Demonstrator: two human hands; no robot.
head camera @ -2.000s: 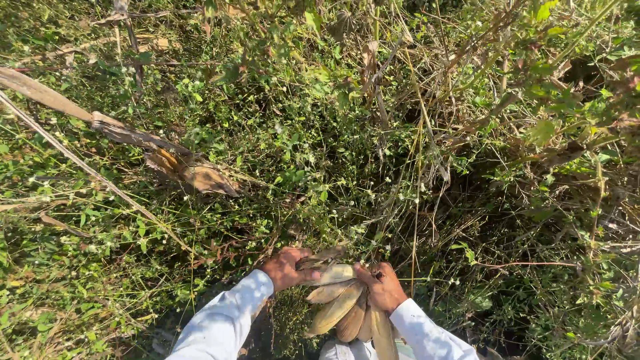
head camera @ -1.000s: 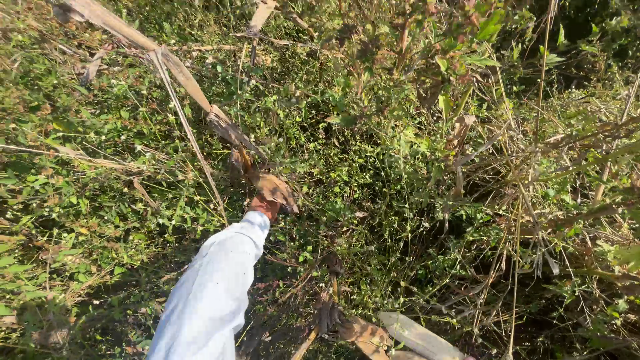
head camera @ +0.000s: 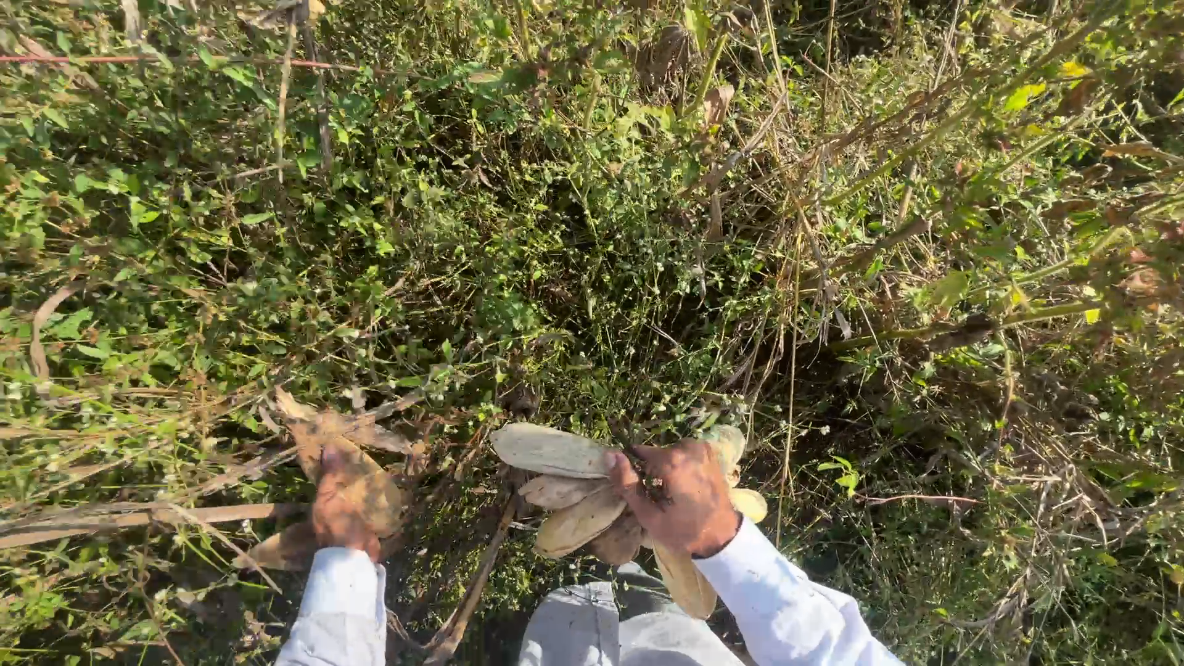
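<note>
My right hand is closed around a bunch of pale, dry, elongated husk-covered ears, probably maize, which fan out to both sides of it near the bottom centre. At the lower left, my left hand grips a dry brown husk-covered ear on a dry stalk, its fingers partly hidden by husk and blurred. The dry stalk runs from there to the left edge. Both hands come out of light long sleeves and are well apart.
Dense green weeds surround the hands. Tangled dry stems stand at the right, with a thicker green stem crossing there. A bent dry stalk lies between my arms. My light-clothed legs show at the bottom.
Two seconds ago both hands were together at the bunch; my left hand has since moved left to the dry stalk, which has come down lower in view. My right hand still holds the bunch.
</note>
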